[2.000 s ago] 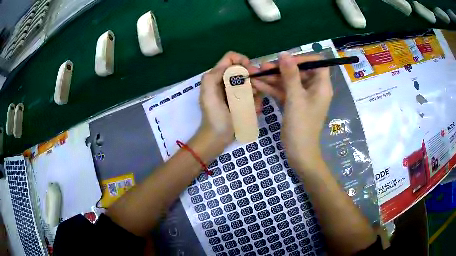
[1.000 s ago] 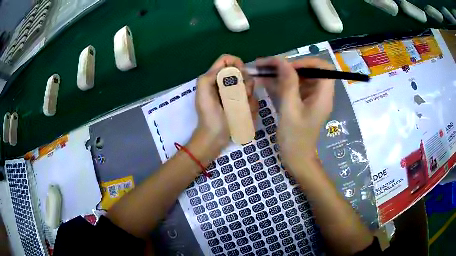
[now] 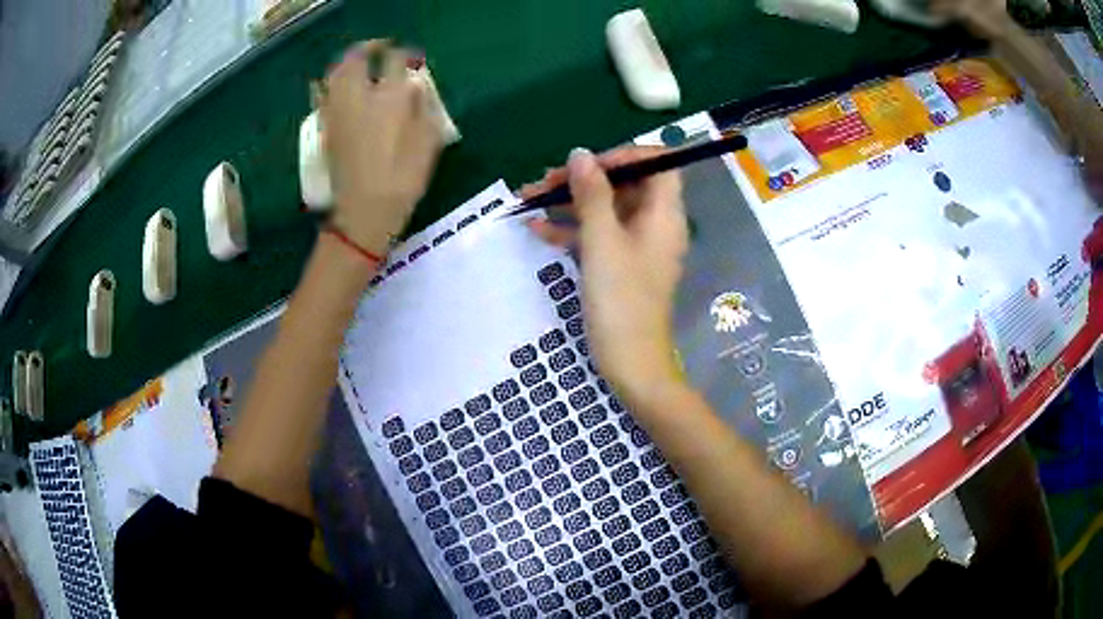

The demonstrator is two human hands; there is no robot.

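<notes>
My left hand (image 3: 381, 145) is blurred over the green conveyor belt. One cream housing (image 3: 315, 160) shows at its left side and another (image 3: 437, 106) shows partly behind its right side. I cannot tell whether the fingers grip either one. My right hand (image 3: 623, 230) holds the black tweezers (image 3: 677, 158), their tip pointing left over the top edge of the label sheet (image 3: 423, 333). The sheet has rows of black stickers (image 3: 532, 423) and a blank upper left area.
More housings lie along the green belt (image 3: 520, 73), some to the left and one (image 3: 642, 61) ahead. Another person's hand and arm (image 3: 1028, 48) reach in at the upper right. A printed packaging sheet (image 3: 907, 302) lies right, a second label sheet (image 3: 73, 520) far left.
My left hand has moved from above the sheet up and left to the belt; the housing it held is no longer above the sheet. My right hand has moved left with the tweezers.
</notes>
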